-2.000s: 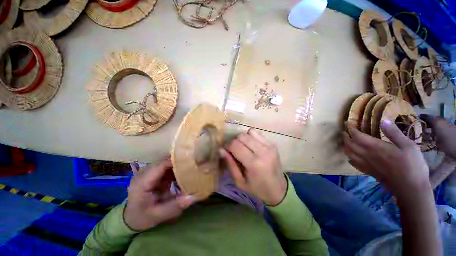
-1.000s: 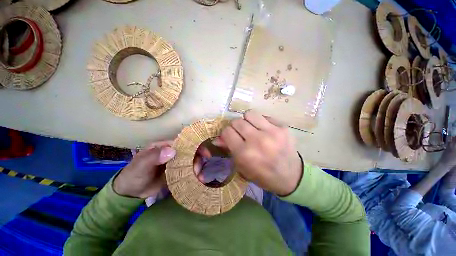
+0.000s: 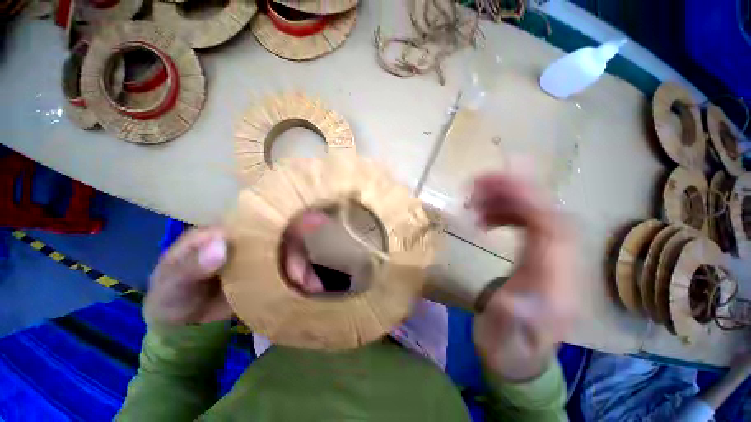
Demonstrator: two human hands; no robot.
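A tan woven ring is held up in front of me, facing the camera. My left hand grips its left edge, with fingers showing through the central hole. A strand of brown cord crosses the right part of the hole. My right hand is raised to the right of the ring, blurred and off it; I cannot tell whether it holds anything. A second woven ring lies on the table behind, partly covered. The glue board is partly hidden behind my right hand.
Red-trimmed rings are piled at the back left. A cord tangle and a white glue bottle lie at the back. Corded rings stand stacked on the right. A thin dark stick lies by the board. Another person's arm shows at lower right.
The held ring has come up closer to the camera and now shows a cord strand across its hole. My right hand has left the ring and moved right. The view has shifted.
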